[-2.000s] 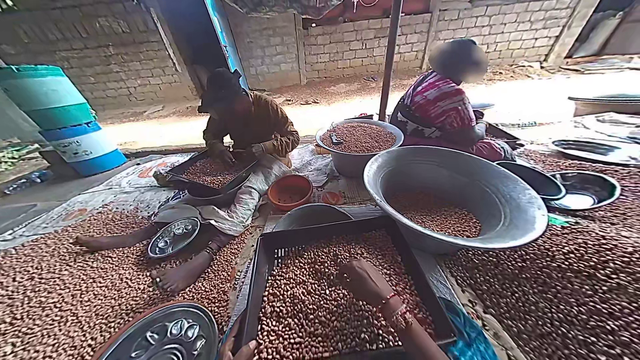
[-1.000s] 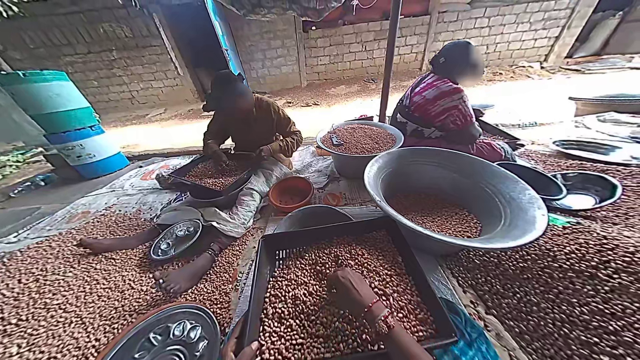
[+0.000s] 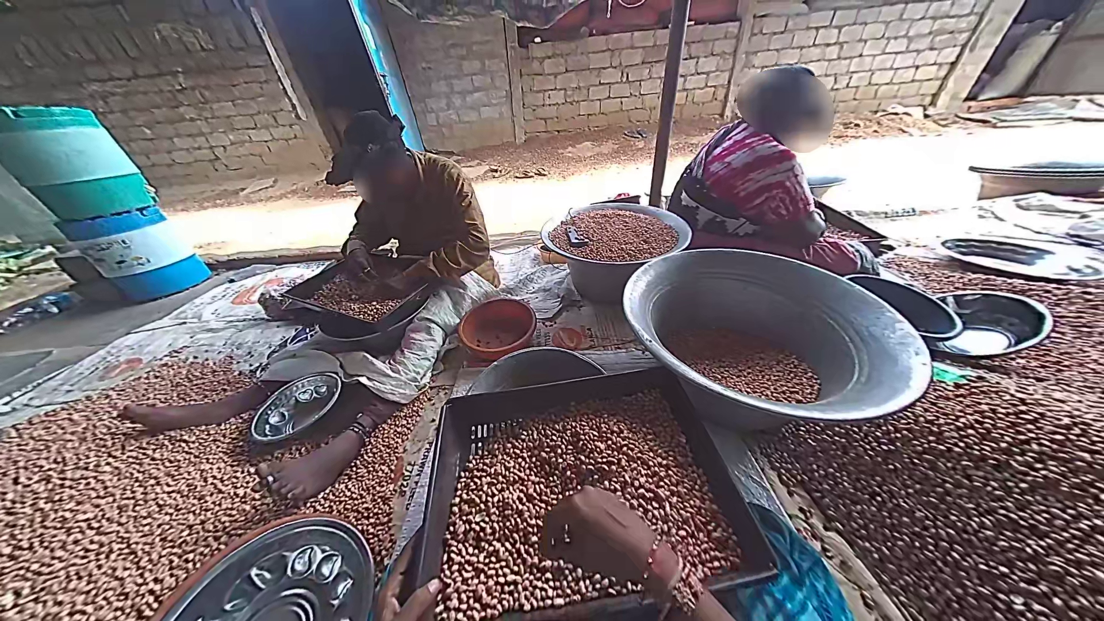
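Note:
A black plastic tray [image 3: 431, 466] with slotted sides lies in front of me, filled with small brown nuts or seeds [image 3: 535, 483]. Over the nuts, right of the tray's middle, is my right hand [image 3: 595, 530], bent down with its fingertips hidden; bangles circle the wrist. I cannot tell whether it holds any. At the tray's near left corner my left hand [image 3: 410, 595] grips the rim, thumb on the inner side. Just beyond the tray's far right corner stands a large metal basin [image 3: 862, 345], partly filled with the same nuts.
Nuts [image 3: 112, 483] cover the ground on both sides. An embossed metal plate [image 3: 276, 578] lies at the near left. Ahead are an orange bowl [image 3: 498, 329], a full metal basin [image 3: 604, 276] and a pole [image 3: 668, 103]. Two people sit beyond, one with a black tray [image 3: 371, 323].
My right hand was farther right over the tray two seconds ago, then moved toward its middle; it is now a little lower. My left hand has stayed at the near left corner.

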